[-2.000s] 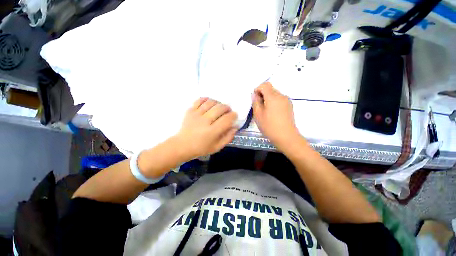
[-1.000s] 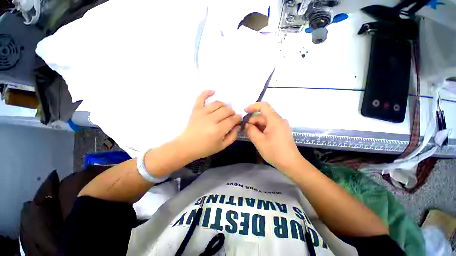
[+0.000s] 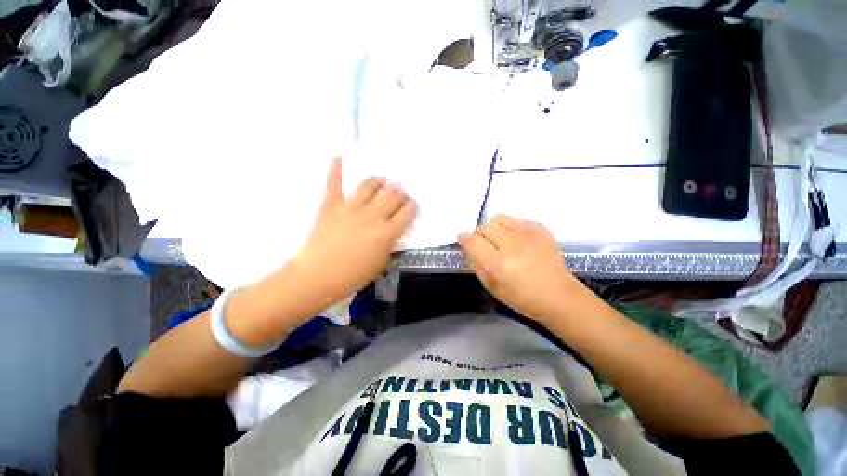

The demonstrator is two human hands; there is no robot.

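A large white fabric panel (image 3: 251, 139) spreads over the machine table's left and middle, overexposed. A thin dark fabric edge (image 3: 487, 191) shows along its right side. My left hand (image 3: 364, 223) lies on the white panel near the table's front edge, fingers bent, thumb apart; whether it pinches cloth is unclear. My right hand (image 3: 515, 260) has its fingertips closed on the panel's front right corner, at the lower end of the dark edge. The presser foot and needle area (image 3: 513, 42) is above, behind the panel's right side.
A round metal attachment (image 3: 563, 71) sits right of the foot. A black phone (image 3: 708, 139) lies at the right, beside checked tape (image 3: 769, 223) and white strips. A ruler strip (image 3: 650, 263) runs along the front edge. A green sack (image 3: 715, 363) is below right, a grey vented box (image 3: 28, 130) at left.
My left hand has moved left, away from my right hand. My right hand has moved slightly right and down, holding the corner. The dark edge now runs more upright, and the view has shifted a little.
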